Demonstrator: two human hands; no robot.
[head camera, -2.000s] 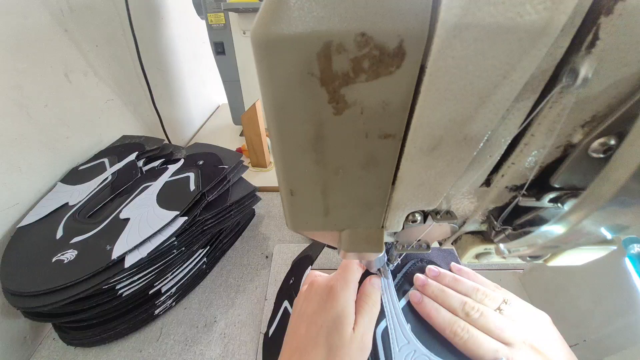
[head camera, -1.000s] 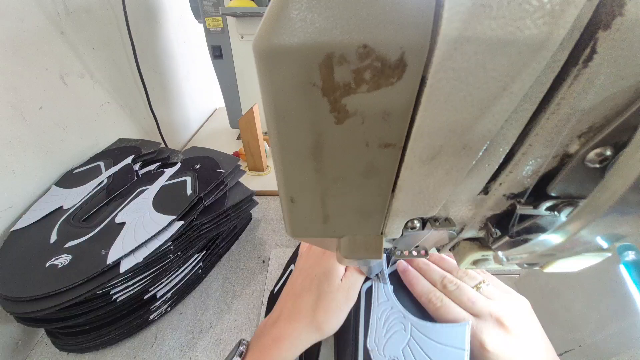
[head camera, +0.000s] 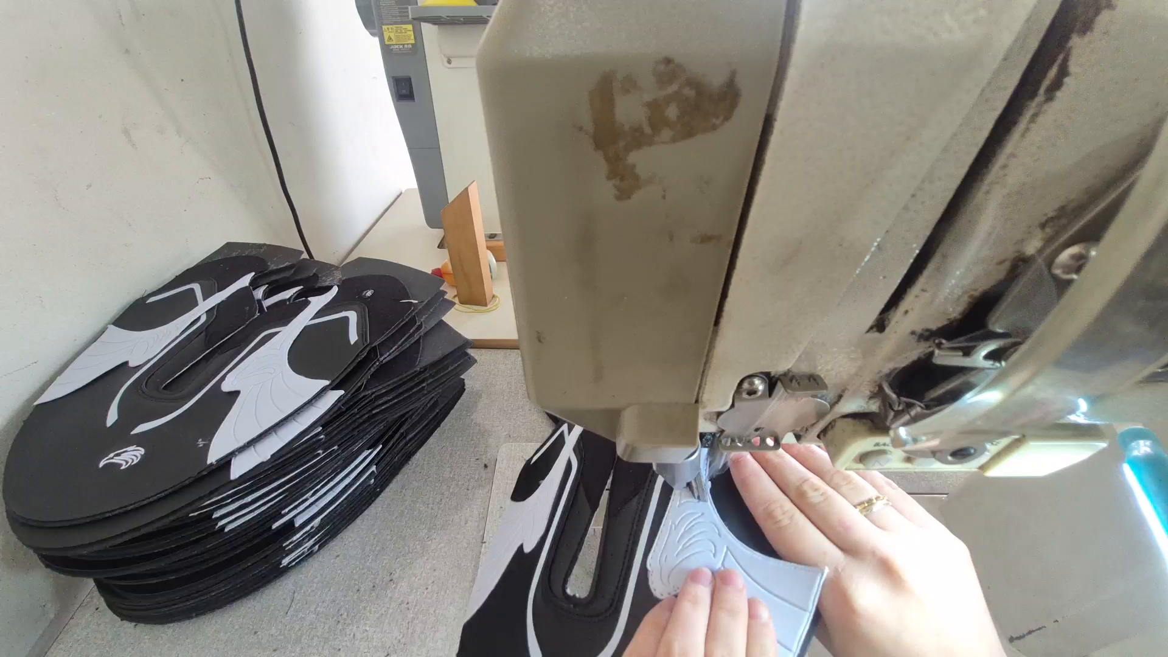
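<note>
A black U-shaped shoe upper (head camera: 570, 557) with white and pale blue overlays lies under the presser foot (head camera: 698, 484) of a sewing machine (head camera: 630, 210). At the bottom edge, the fingertips of my left hand (head camera: 707, 616) press on its pale blue embossed panel (head camera: 730, 557). My right hand (head camera: 849, 538), with a ring on one finger, rests flat on the black part at the right, fingertips close beside the presser foot. Neither hand grips anything; both lie on the piece. The needle's tip is hard to make out. Most of my left hand is outside the view.
A tall stack of similar black and white uppers (head camera: 219, 438) stands on the grey table (head camera: 365, 584) at the left, near the wall. Behind it are a wooden block (head camera: 467, 246), a black cable (head camera: 274, 137) and another machine (head camera: 424, 109). A lit lamp (head camera: 1145, 484) glows at the right.
My left hand has moved from beside the presser foot down toward the bottom edge, uncovering the upper's U-shaped opening. My right hand remains on the right side of the piece.
</note>
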